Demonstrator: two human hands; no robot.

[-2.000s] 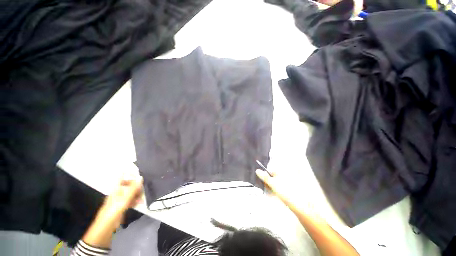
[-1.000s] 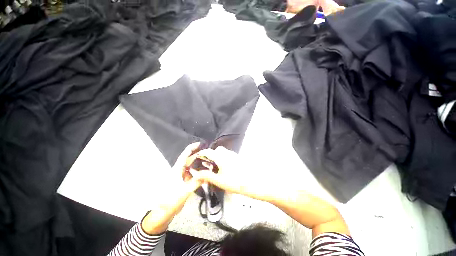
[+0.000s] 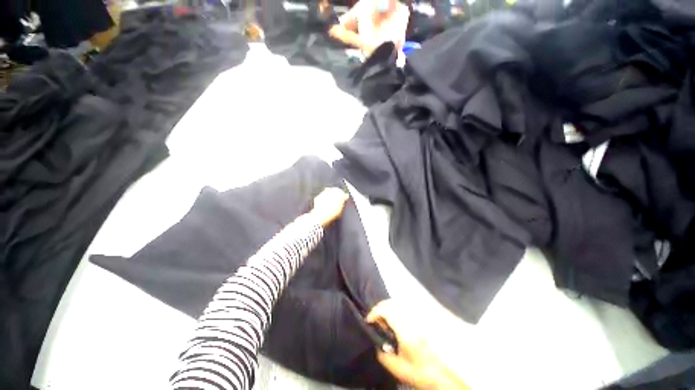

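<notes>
The dark trousers (image 3: 228,244) lie spread on the white table in front of me, turned at a slant. My left hand (image 3: 332,204) reaches forward in a striped sleeve and holds their right edge near the far end. My right hand (image 3: 389,335) is at the near right edge, with a small dark tool (image 3: 383,333) in it beside the cloth. The tool's blades cannot be made out. The waist opening is not clearly seen.
Crumpled dark garments (image 3: 472,190) are heaped on the right, some with white bits showing. Another dark pile (image 3: 68,167) fills the left. The white table (image 3: 263,107) shows between them. Another person (image 3: 377,27) is at the far side, behind the right pile.
My hands have parted from the waist area. My left hand has reached forward along the right edge, and my right hand has moved right and down. The trousers are spread wider, and the view has tilted up.
</notes>
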